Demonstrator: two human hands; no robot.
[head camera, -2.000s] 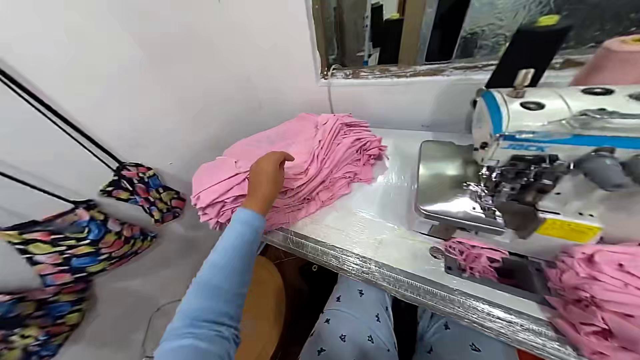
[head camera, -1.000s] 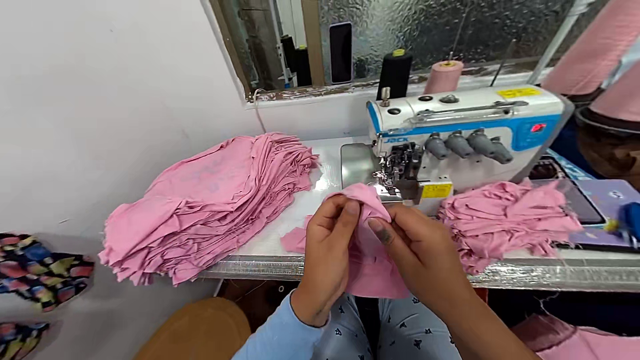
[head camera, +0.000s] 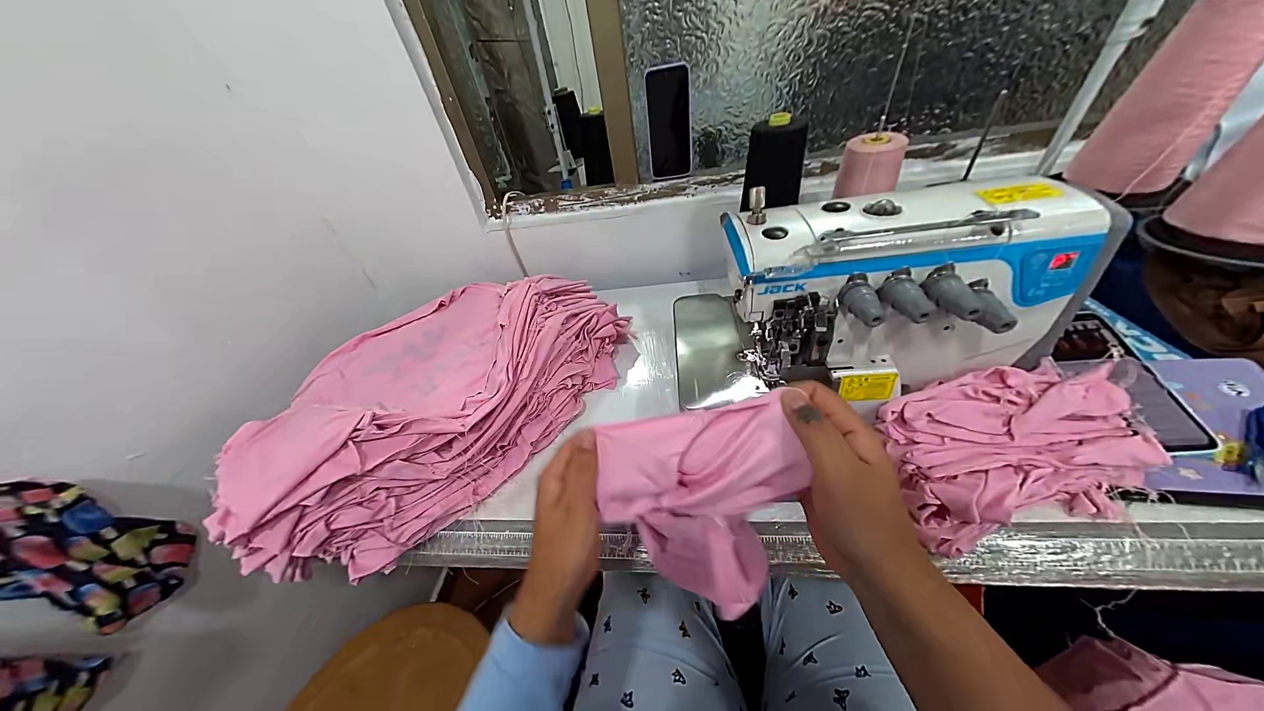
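Between my hands a piece of pink fabric (head camera: 701, 459) is stretched out above the table's front edge, its lower part hanging down. My left hand (head camera: 565, 528) grips its left end, and my right hand (head camera: 844, 464) pinches its upper right corner. Just behind the fabric is the Jack overlock sewing machine (head camera: 918, 286), with its metal plate (head camera: 709, 346) partly covered by the cloth. A tall stack of pink fabric pieces (head camera: 425, 415) lies on the table to the left. Right of my right hand is a smaller heap of pink pieces (head camera: 1017, 444).
A metallic-wrapped table edge (head camera: 1106, 561) runs across in front of me. Black (head camera: 775, 163) and pink (head camera: 871, 165) thread cones stand behind the machine. A phone (head camera: 669, 120) leans at the window. A round wooden stool (head camera: 395, 662) is below left; another phone (head camera: 1150, 395) lies at right.
My left hand was on the stack two seconds ago. Both hands then held a bunched pink piece; now they are farther apart, with the fabric spread between them. The view has swung right.
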